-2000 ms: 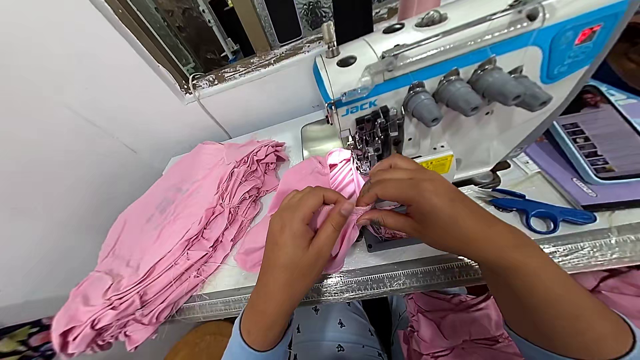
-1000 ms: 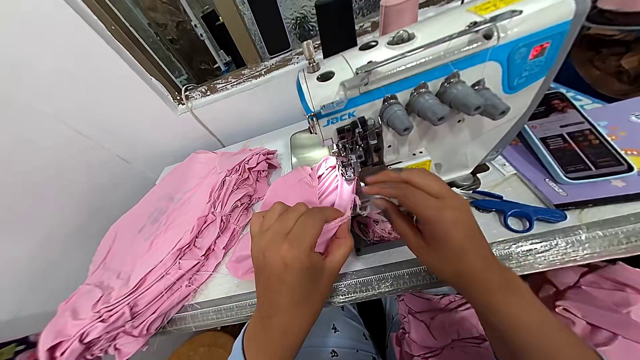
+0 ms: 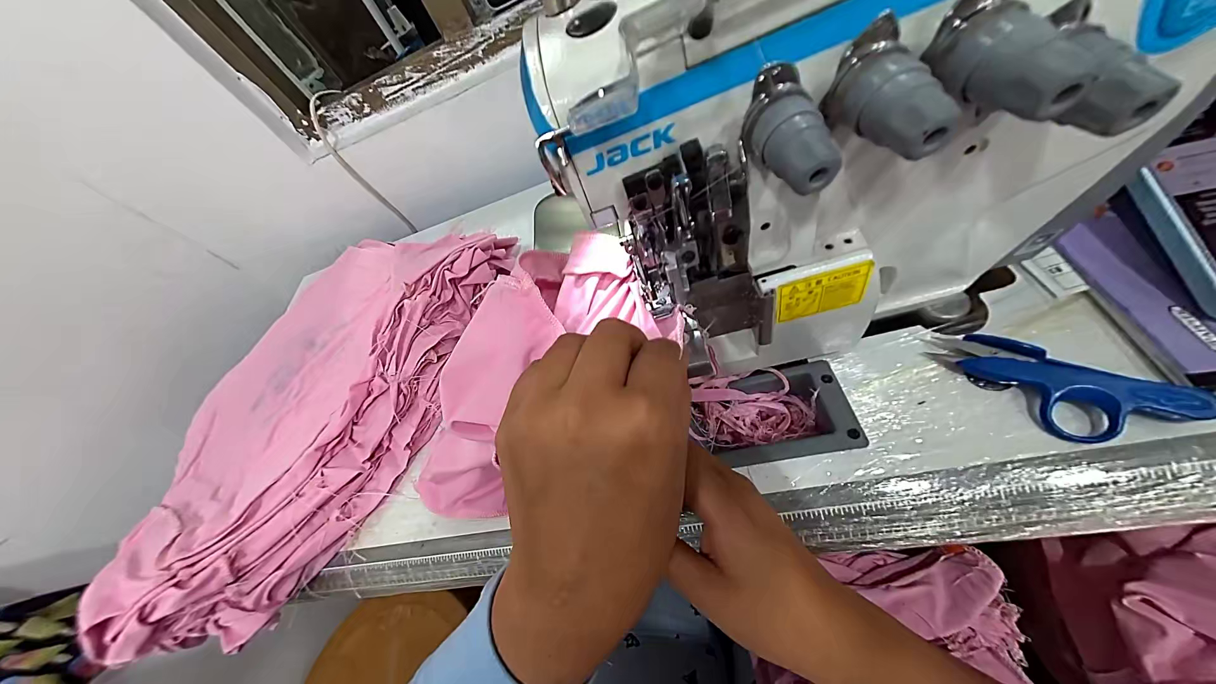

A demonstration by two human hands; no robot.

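A white and blue Jack overlock sewing machine [image 3: 703, 104] stands over the table, with a pink fabric piece [image 3: 499, 342] lying at its presser foot. My left hand [image 3: 594, 465] grips the near edge of that piece just in front of the foot, fingers curled down. Partly behind it, my right hand [image 3: 750, 560] is low at the table's edge; its fingertips are hidden, so what it holds cannot be seen. Left of the hands lies a stack of gathered pink fabric pieces [image 3: 313, 389].
Blue-handled thread snips [image 3: 1083, 385] lie on the table at the right. Pink trimmings [image 3: 760, 418] fill a grey waste slot by the needle area. More pink fabric [image 3: 931, 598] is below the table edge. A purple item [image 3: 1130, 275] lies at far right.
My right hand has moved from beside the presser foot down toward the table's front edge, partly behind my left hand. The view has moved closer to the machine.
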